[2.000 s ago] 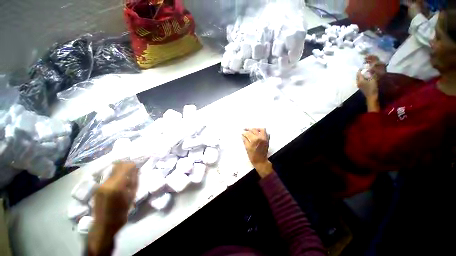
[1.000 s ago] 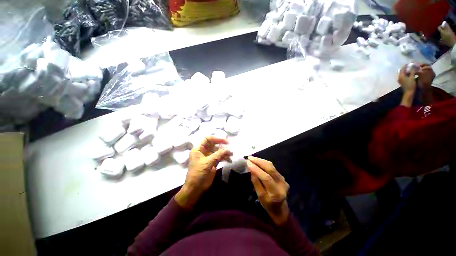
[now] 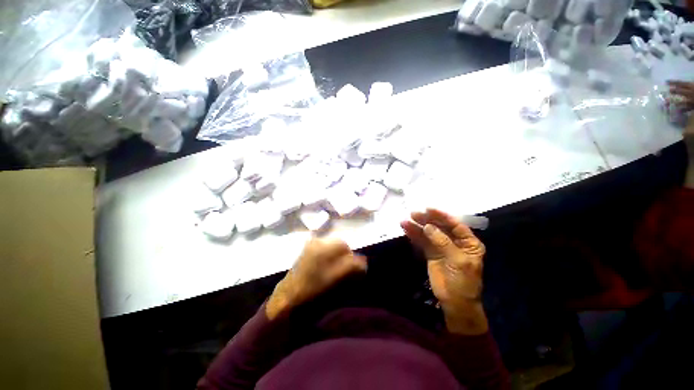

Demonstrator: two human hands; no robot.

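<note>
A loose pile of white cases (image 3: 335,179) lies on the white bench top in front of me. My left hand (image 3: 319,266) is blurred, at the bench's front edge just below the pile, with its fingers curled. One white case (image 3: 314,220) lies just beyond its fingers. Whether the left hand holds anything cannot be told. My right hand (image 3: 453,255) is to the right of it, over the bench edge, with thumb and fingers pinched together. A small whitish piece (image 3: 475,222) sticks out behind its fingers, mostly hidden by them.
A cardboard carton (image 3: 49,278) stands at the left. A bulging clear bag of white cases (image 3: 114,103) is behind it. A flat clear bag (image 3: 262,95) lies behind the pile on the black strip (image 3: 380,57). Another bag of cases (image 3: 552,19) and a person's hand (image 3: 679,97) are at the right.
The view has shifted left and down. My hands, close together around a whitish piece a second ago, are now apart. The left is nearer the pile; the whitish piece shows at the right hand.
</note>
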